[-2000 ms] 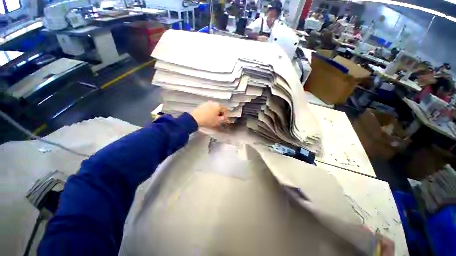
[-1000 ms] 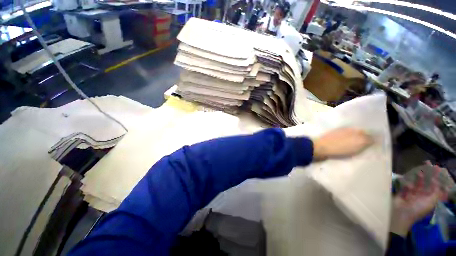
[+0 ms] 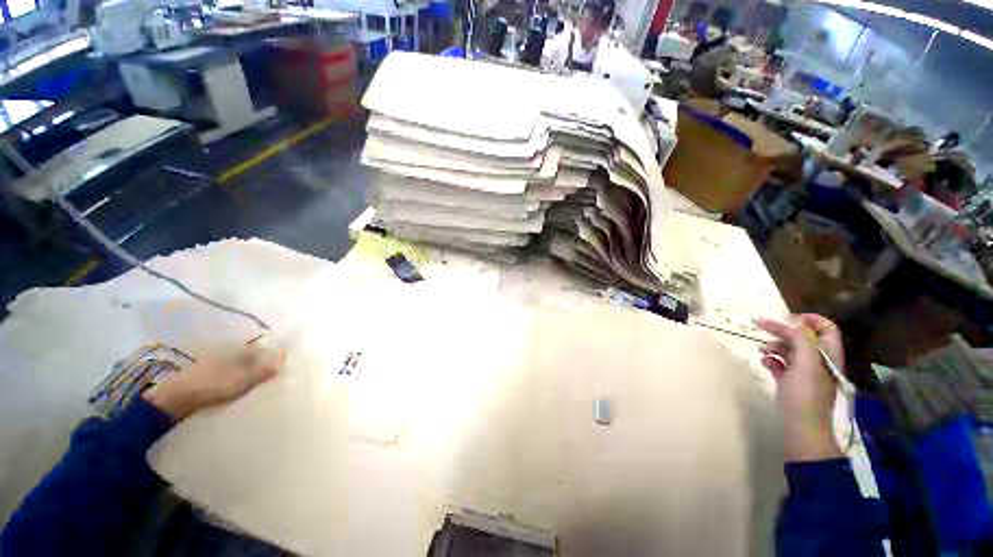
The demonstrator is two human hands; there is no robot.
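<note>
A large beige cover panel (image 3: 653,479) lies spread flat before me. It bears a small dark label (image 3: 404,268) at its far edge, a small printed marking (image 3: 350,363) and a small grey tag (image 3: 601,410). My left hand (image 3: 223,381) rests on the panel's left part, fingers pointing right, with nothing seen in it. My right hand (image 3: 804,348) is raised at the panel's right edge and holds a thin pen-like tool (image 3: 833,368), with a thin dark tip or line reaching left toward the black-ended device.
A tall stack of beige panels (image 3: 457,141) stands beyond the work. A blue-white device with a black end (image 3: 653,306) lies at its foot. A side pile (image 3: 65,316) is at left, with a grey cord (image 3: 163,277) over it. Cartons (image 3: 713,163) and a person (image 3: 577,46) are behind.
The panel, lifted and partly folded before, now lies flat. My left hand has moved from the right side to the left. My right hand is higher, now with the tool showing.
</note>
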